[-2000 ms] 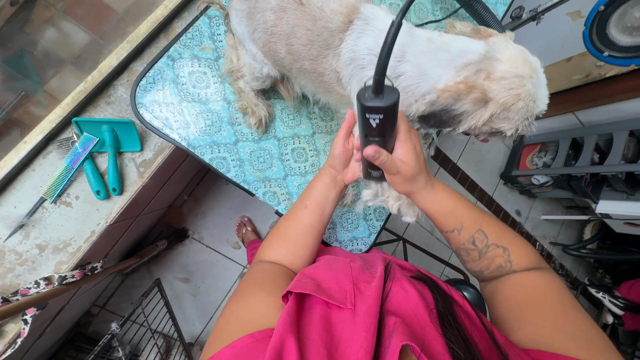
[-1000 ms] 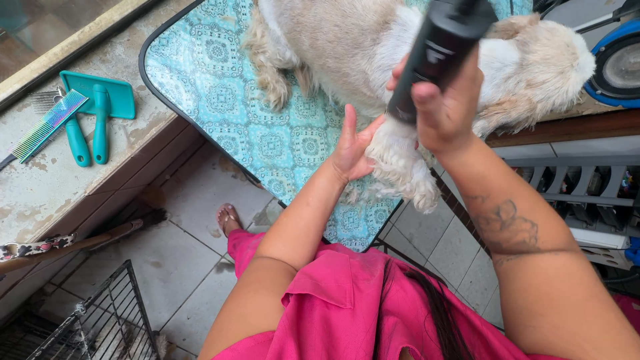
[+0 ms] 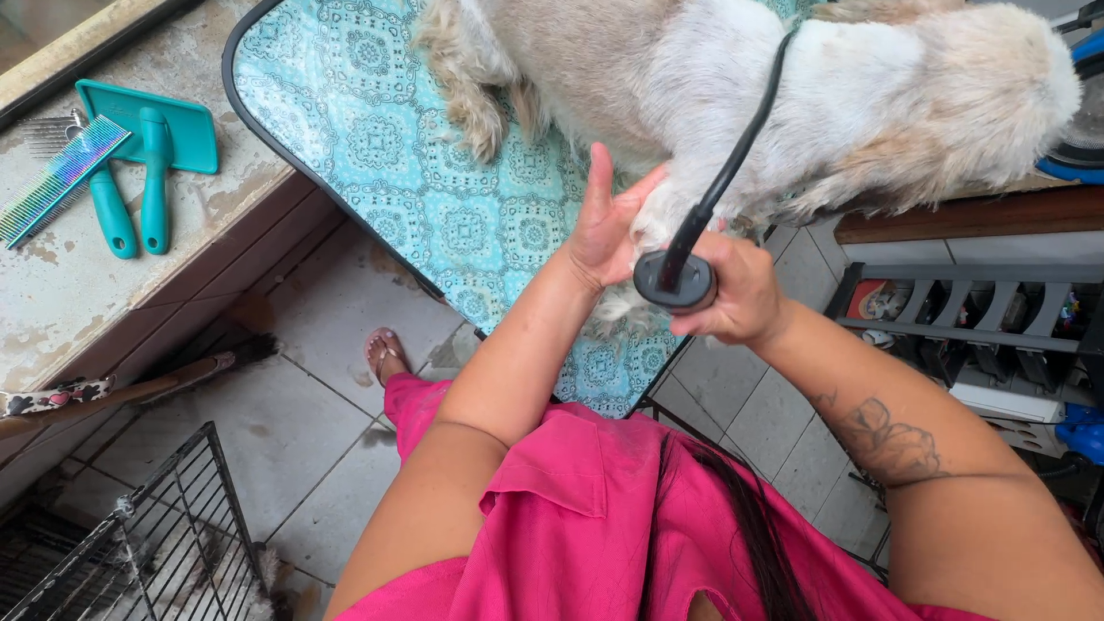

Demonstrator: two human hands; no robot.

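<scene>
A cream and white dog (image 3: 604, 69) stands on a grooming table (image 3: 371, 155) with a teal patterned top, its head toward the right. My right hand (image 3: 733, 285) grips a black corded electric clipper (image 3: 675, 280), its rear end and cable turned up toward me. The clipper's blade end is hidden beneath its body. My left hand (image 3: 608, 233) is beside the dog's front leg (image 3: 662, 216), palm up, thumb and fingers spread, fingertips at the fur. Whether it supports the leg cannot be told. Clipped fur lies below, near the table's edge.
On the worn ledge (image 3: 52, 319) at left lie a slicker brush (image 3: 155, 172), a metal comb (image 3: 60, 181) and another teal-handled tool (image 3: 112, 211). A black wire cage (image 3: 181, 526) stands at lower left. At right are a grey rack (image 3: 966, 328) and a blue-rimmed round object (image 3: 1087, 129).
The clipper has tipped from showing its long side to showing its cable end. My left hand, palm up, is still by the dog's front leg. The dog's head now points lower.
</scene>
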